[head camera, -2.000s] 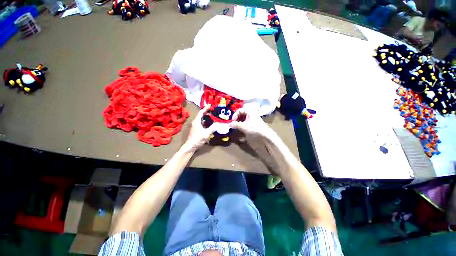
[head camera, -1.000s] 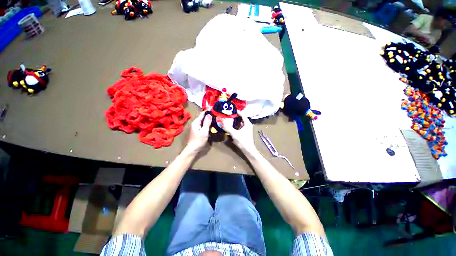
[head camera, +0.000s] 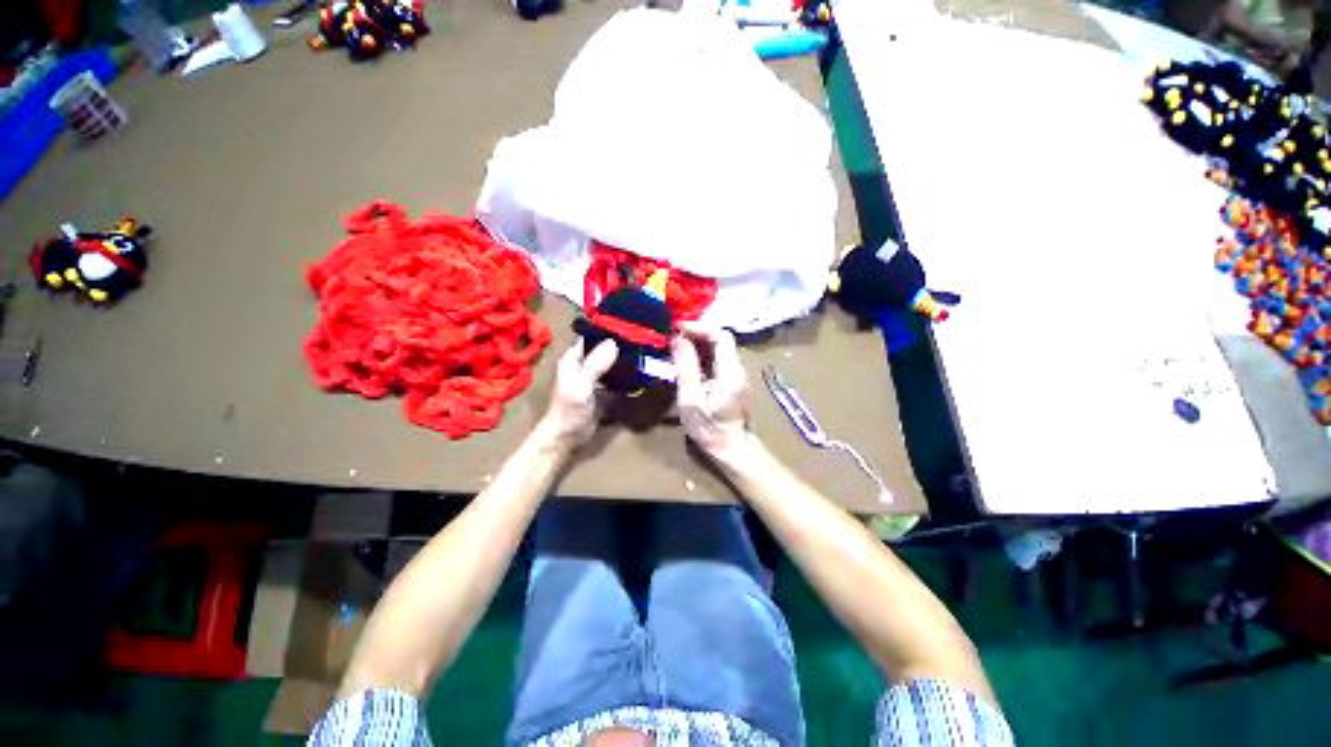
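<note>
A plush penguin (head camera: 637, 324) is between my two hands near the table's front edge, its black back and white tag turned up and a red scarf around its neck. My left hand (head camera: 581, 391) grips its left side. My right hand (head camera: 712, 388) holds its right side near the tag. A loose pile of red scarves (head camera: 423, 318) lies to the left. More red scarves (head camera: 620, 272) show at the mouth of the white bag (head camera: 679, 161), just behind the toy.
Pink-and-silver snips (head camera: 796, 409) with a cord lie to the right. A penguin without visible red (head camera: 882, 283) lies beside the bag at the table gap. Finished penguins sit left (head camera: 97, 263) and at the back (head camera: 368, 25). A penguin heap (head camera: 1241, 124) lies far right on the white table (head camera: 1051, 277).
The penguin between my hands has turned from its white face side to its black back, showing the tag. The snips came into view earlier as my right arm shifted. The view has moved slightly.
</note>
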